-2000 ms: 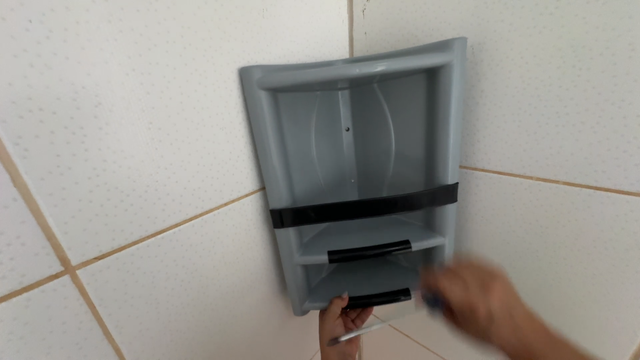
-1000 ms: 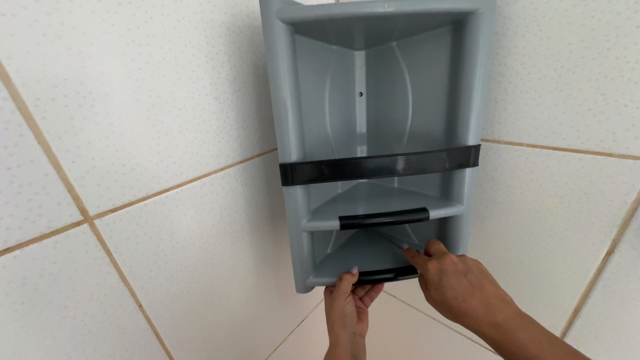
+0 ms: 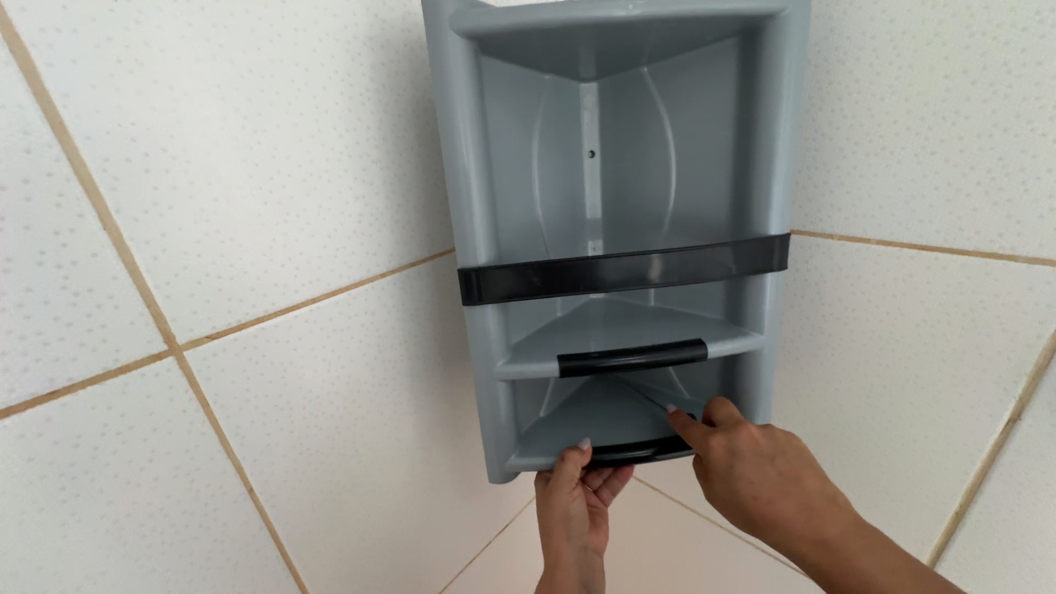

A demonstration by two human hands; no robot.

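A grey plastic corner shelf [image 3: 469,206] stands in the angle of two tiled walls, with a black band [image 3: 627,271] across its front and black strips on its two lower edges. My left hand [image 3: 577,503] grips the bottom edge from below, thumb on the front beside the lower black strip [image 3: 639,451]. My right hand [image 3: 755,466] is closed around the handle of a thin-shafted tool, seemingly a screwdriver [image 3: 643,396], its shaft pointing up and left into the lowest compartment. The handle is mostly hidden by my fingers, and the tip cannot be made out clearly.
White speckled wall tiles [image 3: 313,157] with tan grout lines [image 3: 318,307] surround the shelf on both sides. A screw hole [image 3: 591,154] shows in the shelf's back corner rib. The middle shelf edge carries a black strip [image 3: 633,358] just above my right hand.
My right hand has moved from the right of the shelf to its lowest compartment, and the tool's shaft now points inward. My left hand stays at the bottom edge. The view has shifted closer.
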